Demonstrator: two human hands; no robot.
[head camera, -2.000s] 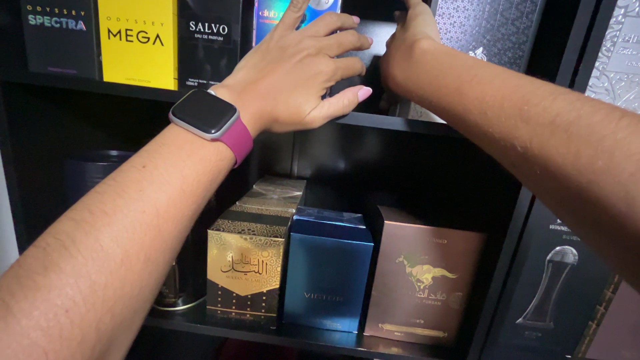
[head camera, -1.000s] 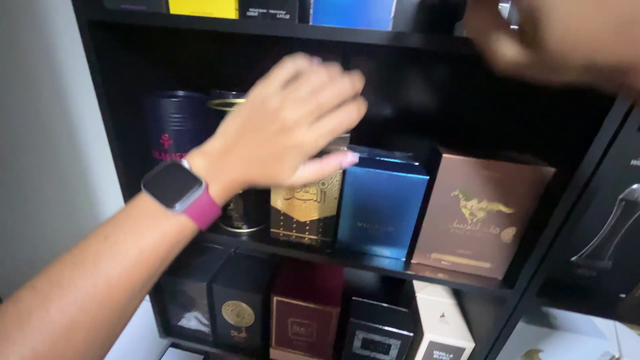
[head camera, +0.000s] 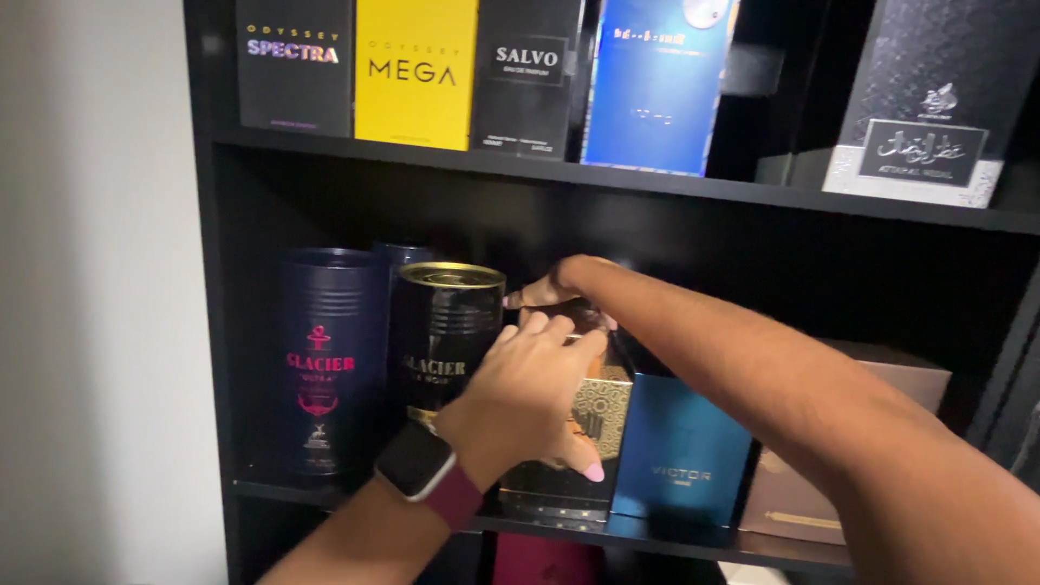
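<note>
On the middle shelf stands a gold and black perfume box (head camera: 603, 406). My left hand (head camera: 532, 382), with a smartwatch (head camera: 416, 461) on a maroon band, lies over its front and upper part, thumb low on the front. My right hand (head camera: 565, 288) reaches across behind it, fingers bent down at the box's top rear; what they touch there is partly hidden. Just left of my hands is a black cylindrical tin (head camera: 449, 325) with a gold rim. A blue perfume box (head camera: 682, 455) stands right of the gold one, partly under my right forearm.
A dark blue cylindrical tin (head camera: 325, 357) stands at the left, a brown box (head camera: 800, 496) at the right. On the upper shelf (head camera: 520, 169) are a yellow box (head camera: 414, 73), black boxes, a bright blue box (head camera: 662, 89) and a black and silver box (head camera: 918, 106). A white wall (head camera: 106, 292) borders the left.
Both hands have come down from the upper shelf to the gold and black box on the middle shelf. My right arm now crosses in front of the blue and brown boxes.
</note>
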